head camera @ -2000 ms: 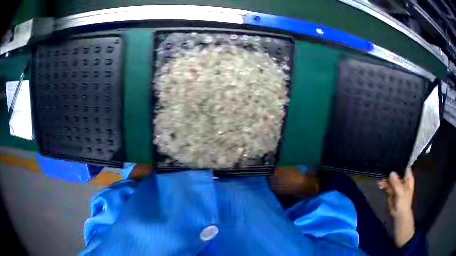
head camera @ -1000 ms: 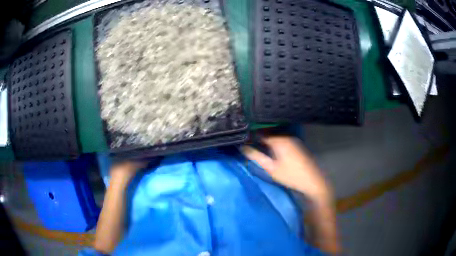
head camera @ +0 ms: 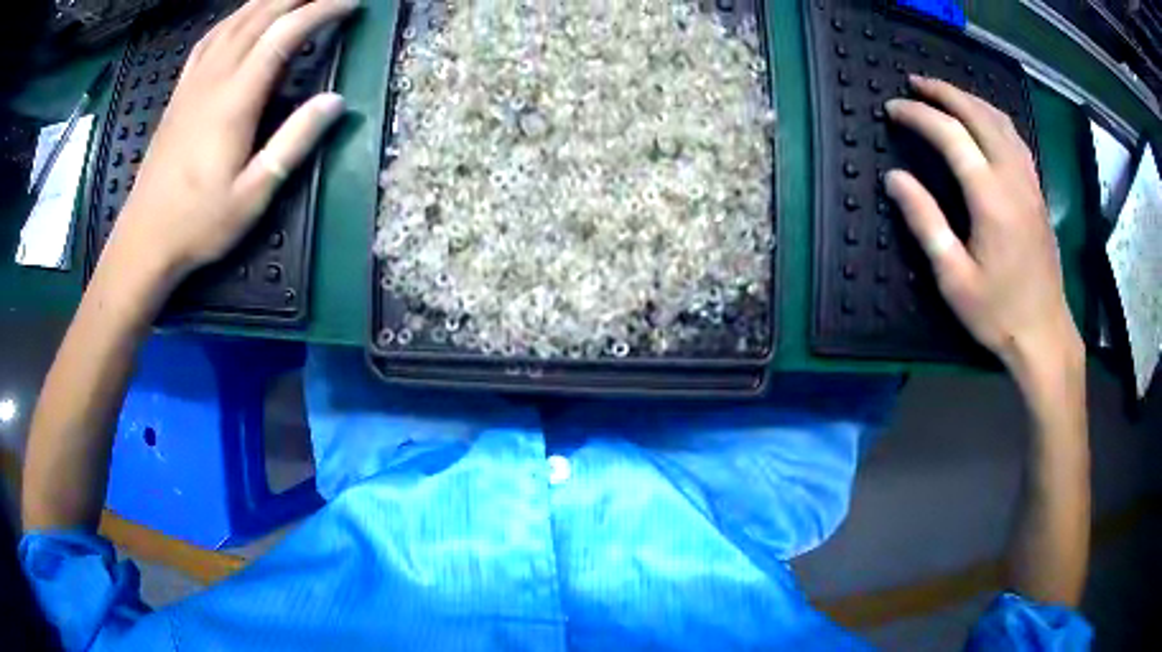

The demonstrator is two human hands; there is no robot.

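Note:
A square black tray (head camera: 573, 369) lies in front of me, heaped with small clear rings (head camera: 573, 178). A few rings lie along its near edge. My left hand (head camera: 229, 140) is over the left studded tray (head camera: 291, 242), fingers spread and pointing away from me, holding nothing visible. My right hand (head camera: 981, 217) is over the right studded tray (head camera: 847, 229), fingers apart and bent, holding nothing visible. Both studded trays show no rings. I cannot tell whether the fingertips touch the trays.
White paper (head camera: 57, 204) with a thin pen lies at the far left of the green bench (head camera: 793, 191). More white sheets (head camera: 1138, 255) are at the right edge. A blue stool (head camera: 191, 439) stands below the bench at left. A blue strip (head camera: 937, 10) is at the back right.
Both hands have moved up from below the bench edge, apart, onto the side trays. The view has shifted, bringing the heaped tray to the middle. The other person's hand seen earlier is gone.

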